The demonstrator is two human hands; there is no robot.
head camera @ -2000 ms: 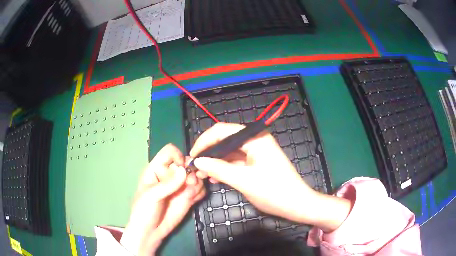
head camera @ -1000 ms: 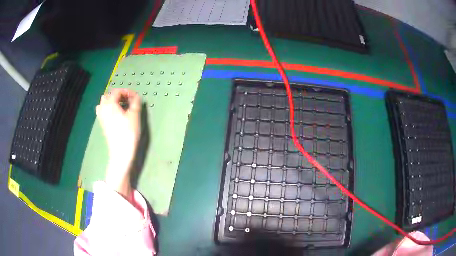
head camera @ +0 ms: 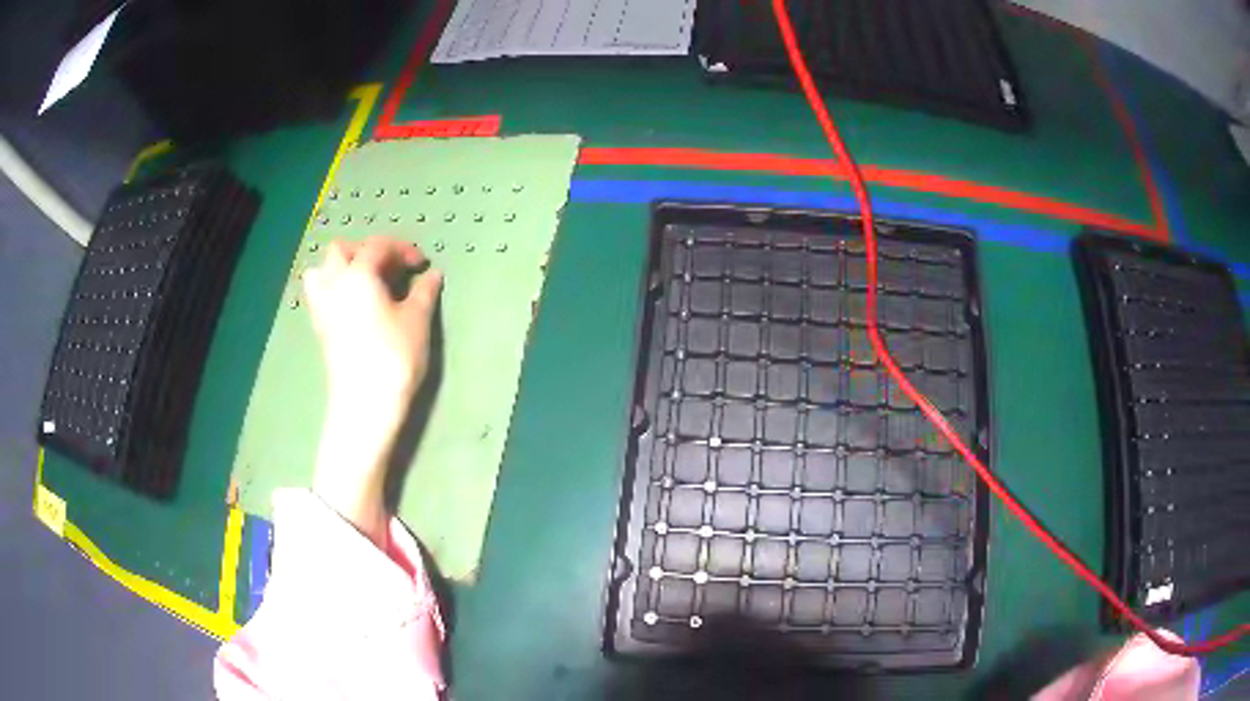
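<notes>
The light green pad (head camera: 391, 438) lies at the left with rows of tiny parts (head camera: 429, 189) on its upper half. My left hand (head camera: 373, 308) is over the pad, its bent fingertips down at the lower rows. Whether it pinches a part cannot be seen. My right hand is out of the picture; only its pink sleeve (head camera: 1141, 674) shows at the bottom right edge. The red air hose (head camera: 898, 370) runs from the top edge down to that sleeve. The black centre tray (head camera: 809, 397) has bright dots at its lower left.
Left tray stack (head camera: 124, 329) stands beyond the pad. Right tray stack (head camera: 1186, 411) is at the right edge. A rear black tray (head camera: 864, 48) and a printed paper form (head camera: 562, 30) lie at the back. Red, blue and yellow tape lines cross the green mat.
My hands were together over the centre tray with the black pen; they have parted. My left hand has moved to the pad and slightly right along it. The camera view has shifted.
</notes>
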